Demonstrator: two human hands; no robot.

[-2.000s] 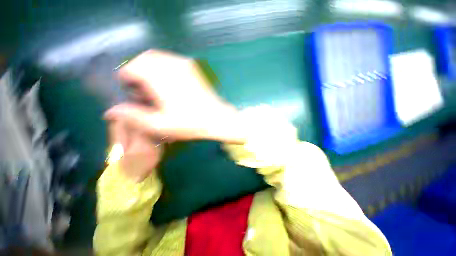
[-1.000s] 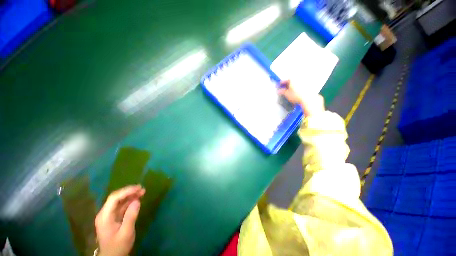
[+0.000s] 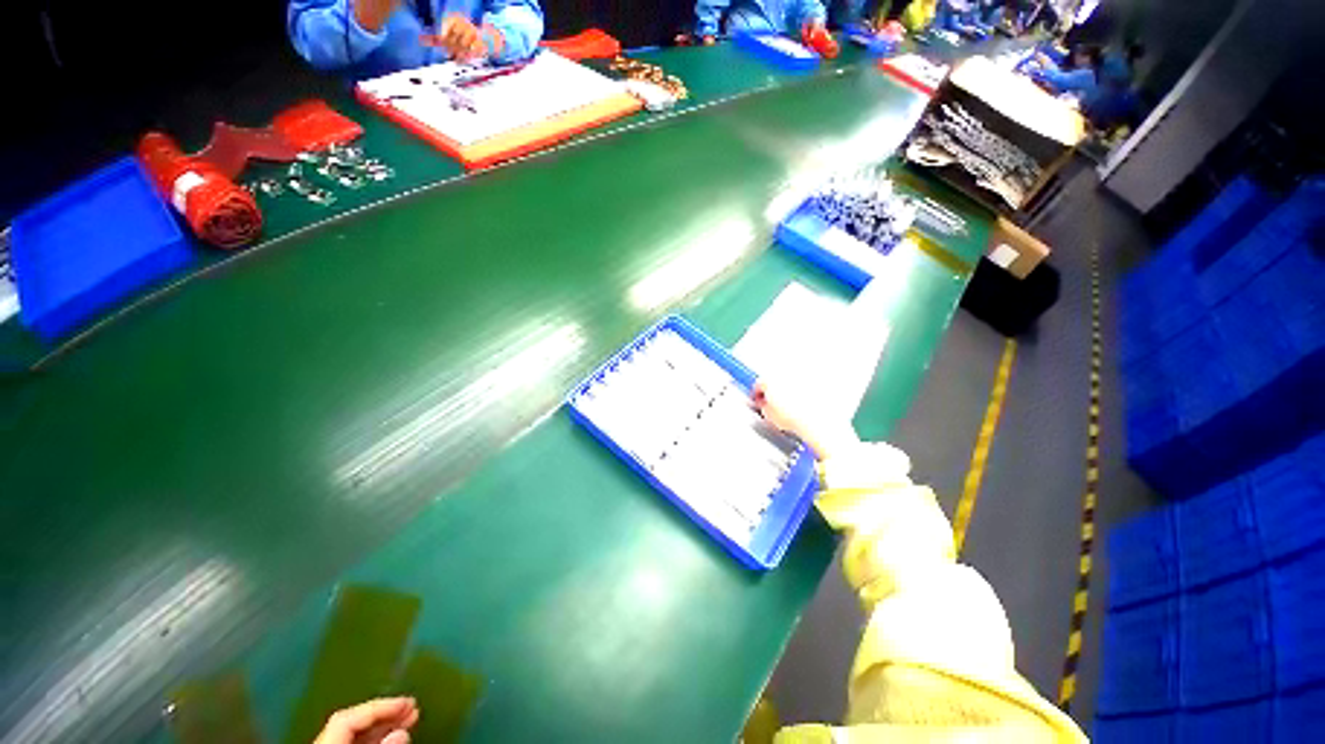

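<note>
A blue tray (image 3: 661, 462) lies on the green bench, holding neat rows of pale metal housings (image 3: 683, 414). My right hand (image 3: 786, 419) is at the tray's right side, over the housings; its fingers are small and whether they grip a piece cannot be told. My left hand (image 3: 371, 722) is cut off by the bottom edge, with fingers slightly curled and nothing seen in them. It is beside yellow-green film sheets (image 3: 353, 648) on the bench. A white sheet (image 3: 817, 346) lies beyond the tray.
A second blue tray (image 3: 825, 250) with heaped metal parts and an open carton (image 3: 1003, 134) stand further along. Across the bench are a white board with orange edges (image 3: 501, 102), an empty-looking blue tray (image 3: 99, 244) and people in blue sleeves. Blue crates (image 3: 1221, 581) stand on the right.
The view has shifted, showing more of the far bench. My left hand now sits lower and is mostly cut off. My right hand remains at the tray's right side.
</note>
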